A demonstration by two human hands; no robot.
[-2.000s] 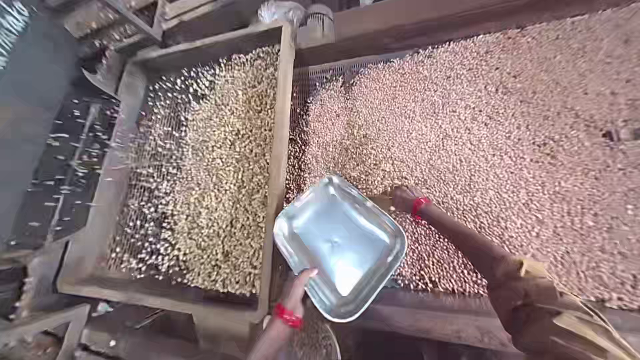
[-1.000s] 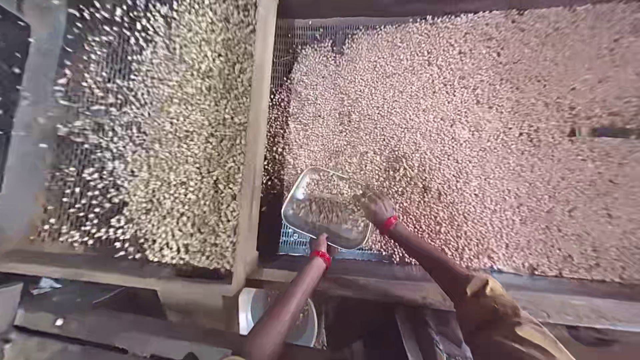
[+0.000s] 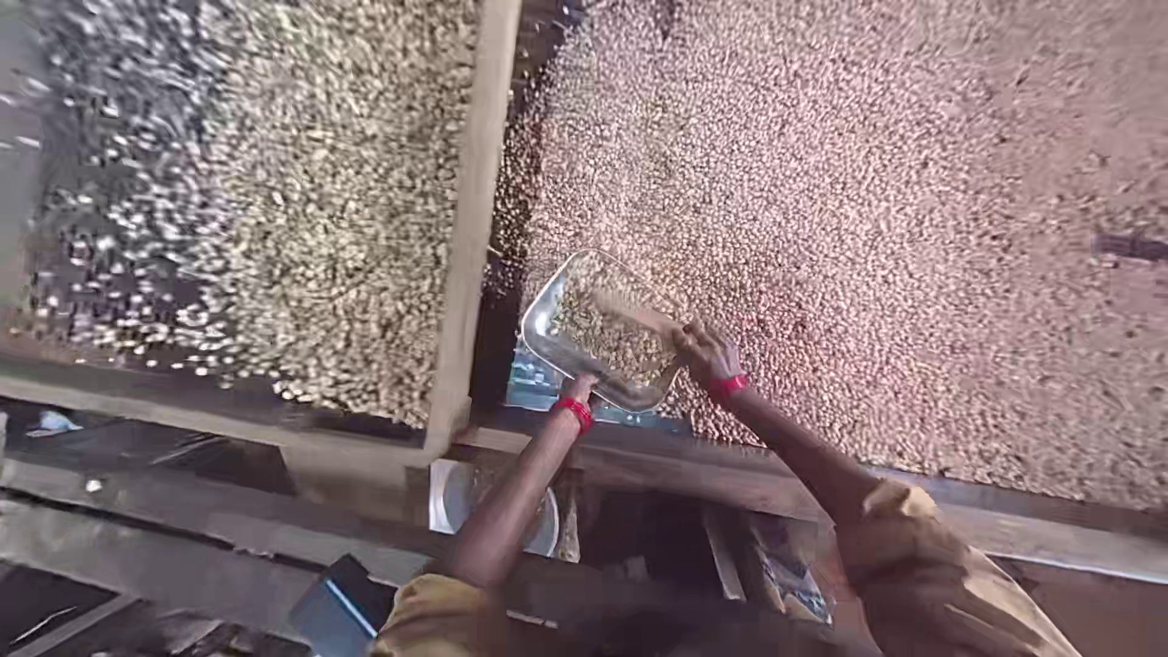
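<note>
My left hand [image 3: 580,388] grips the near rim of a rectangular metal pan [image 3: 545,336], tilted with its far edge against the heap. Small nuts or beans [image 3: 630,351] lie in the pan. My right hand [image 3: 707,354] holds a flat piece, blurred and perhaps wooden [image 3: 639,313], over the pan's right side. A broad bed of pinkish nuts or beans [image 3: 849,228] spreads around and beyond the pan on the right. Both wrists wear red bands.
A wooden-framed tray of paler nuts [image 3: 338,228] stands at the left, its rail [image 3: 474,219] between the two beds. The right bed's front ledge [image 3: 730,479] runs below my hands. Beneath it sits a round metal container [image 3: 546,525], partly hidden by my left forearm.
The pan was bare two seconds ago; it held some nuts one second ago and now holds more. My right hand has moved from the heap to the pan's right side. The view has shifted.
</note>
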